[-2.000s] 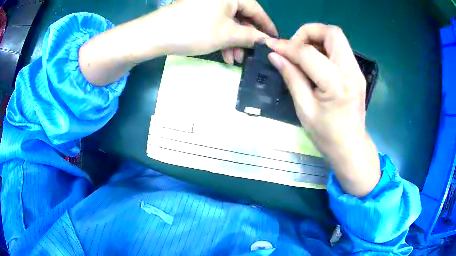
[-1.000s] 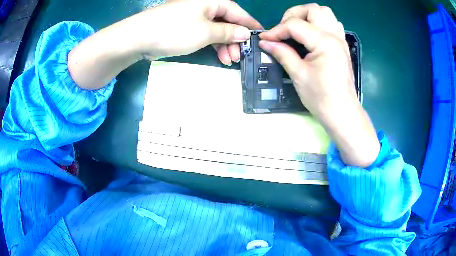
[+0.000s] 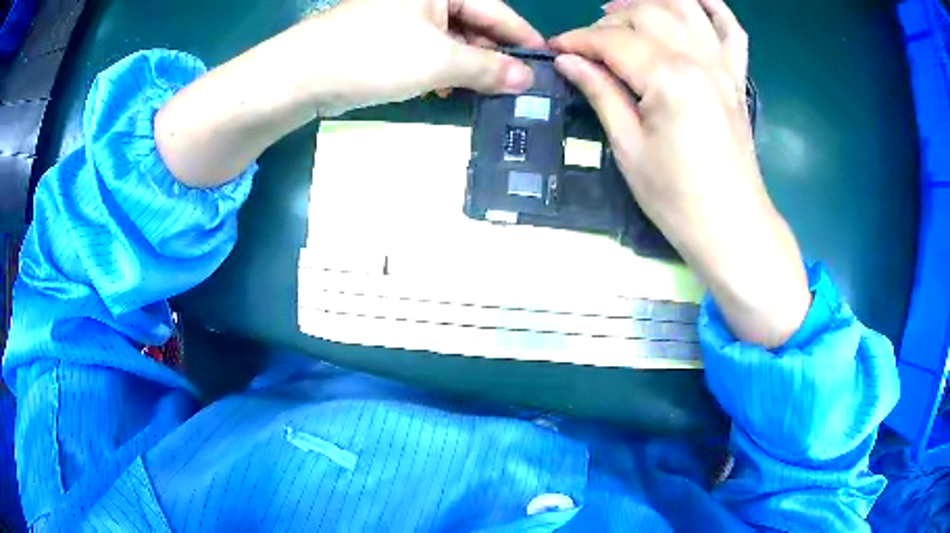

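A black device housing [image 3: 583, 193] lies open over the upper right of the white sheet stack [image 3: 401, 208]. Its left part shows two small silvery patches, a small dark contact block and a pale yellowish patch. My left hand [image 3: 417, 57] grips the housing's upper left corner, thumb on its face. My right hand [image 3: 677, 115] is at the top edge, thumb and index fingertips pinched close together beside the left fingertips; whether they hold a small part cannot be told. My right hand hides much of the housing's right part.
The dark-green bench [image 3: 833, 156] lies under the sheets. A blue bin edge [image 3: 932, 208] stands at the far right. A dark strip panel [image 3: 21, 125] runs along the far left.
The housing has shifted slightly left in view, and its inner patches now show more clearly than two seconds ago. Both hands stay at its top edge, the right fingertips slightly higher.
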